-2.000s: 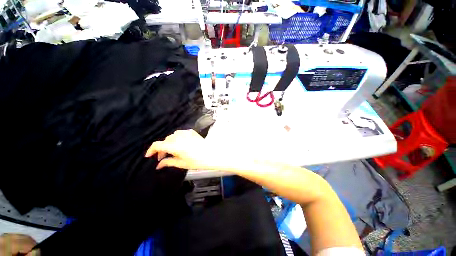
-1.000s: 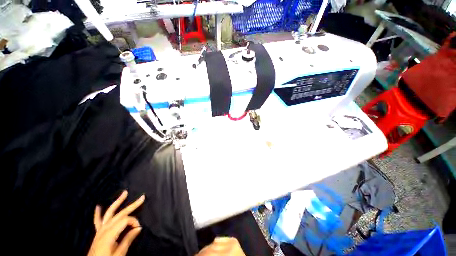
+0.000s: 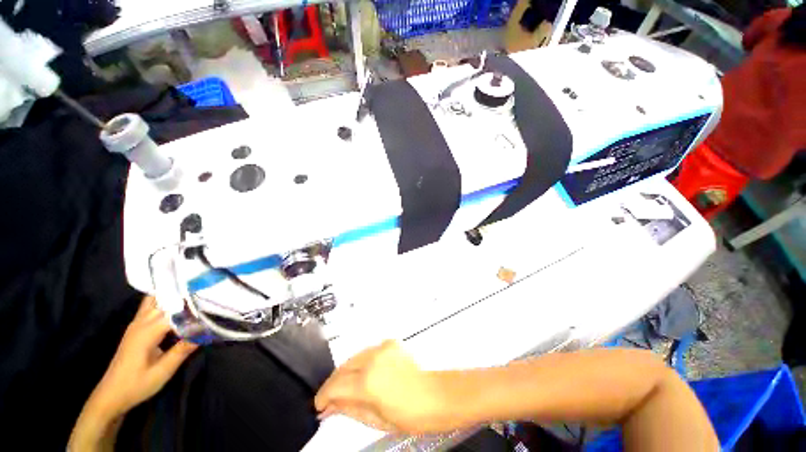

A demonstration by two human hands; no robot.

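Note:
The black garment [image 3: 239, 397] lies under the left end of the white sewing machine head [image 3: 292, 190] and spreads over the left side. My left hand [image 3: 146, 357] lies on the cloth left of the needle area, its fingertips partly hidden by the machine head. My right hand [image 3: 367, 388] rests at the cloth's right edge, in front of the needle area, fingers bent down onto it. The metal parts by the needle [image 3: 309, 300] show above the cloth; the needle tip itself cannot be made out.
Two black bands [image 3: 420, 163] hang over the machine arm. A thread tool [image 3: 475, 237] and a small brown tab [image 3: 505, 274] lie on the bed. A blue crate [image 3: 751, 406] stands at lower right. A person in red [image 3: 764, 106] is at right, by a red stool.
The view has moved closer to the machine head. My left hand has moved from the open cloth up beside the needle area. My right hand has come up from the bottom edge onto the cloth's right edge.

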